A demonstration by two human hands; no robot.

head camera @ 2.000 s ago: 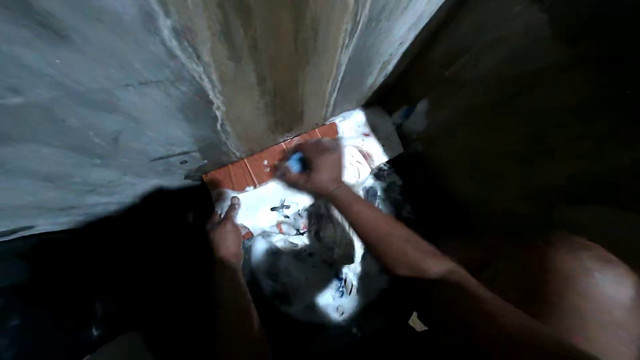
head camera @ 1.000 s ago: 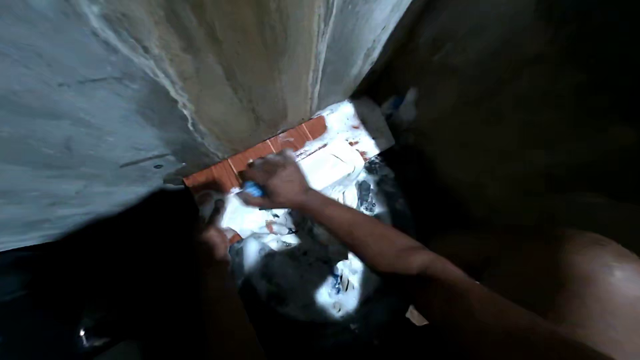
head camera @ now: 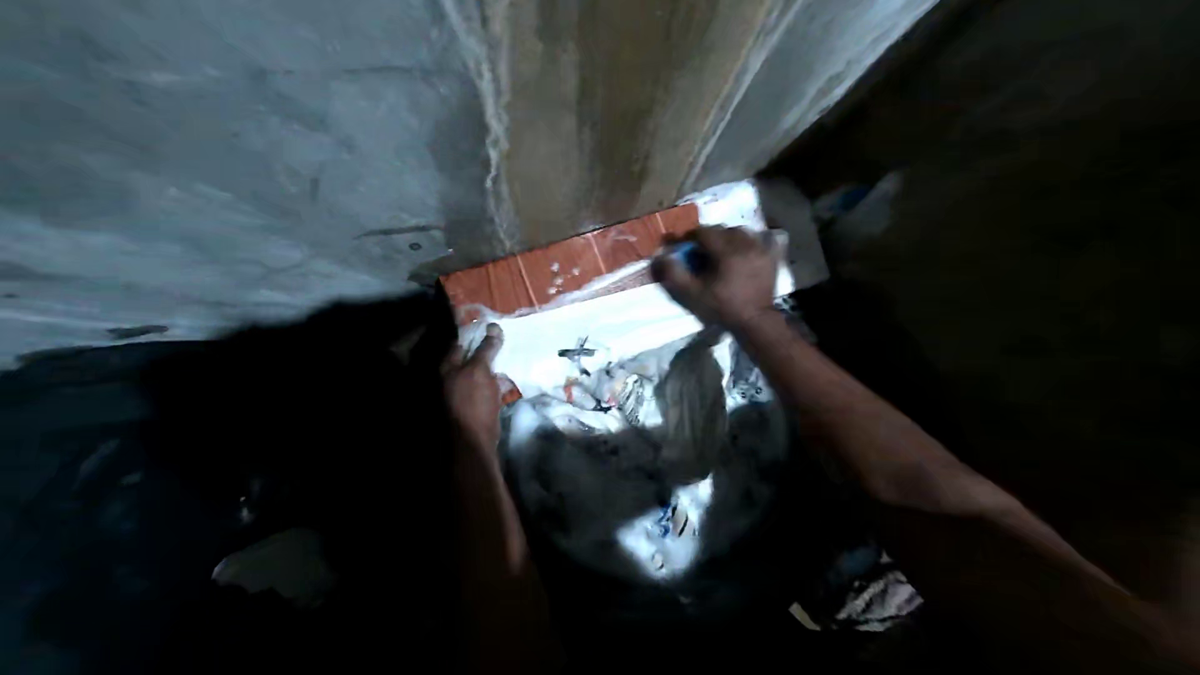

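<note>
A strip of reddish-brown, wood-look board or tile point(head camera: 562, 267) lies against the foot of the wall, crossed by thin pale lines. Along its near side runs a bright white sheet or panel point(head camera: 600, 328) with a small dark mark. My right hand point(head camera: 727, 272) is closed around a small blue object point(head camera: 689, 255), blurred, at the strip's right end; what the object is cannot be told. At the left end my left hand point(head camera: 478, 375) grips the near corner of the white piece, thumb on top, its other fingers in shadow.
A grey concrete wall point(head camera: 234, 169) with a brown-stained vertical section point(head camera: 609, 112) rises behind. Below the strip is a rounded, dark container or heap with crumpled litter point(head camera: 694, 403). A grey slab point(head camera: 792, 234) stands at the right end. Deep shadow covers both sides.
My right hand with the blue object has moved from the left part of the strip to its right end since one second ago. My left hand remains at the left end.
</note>
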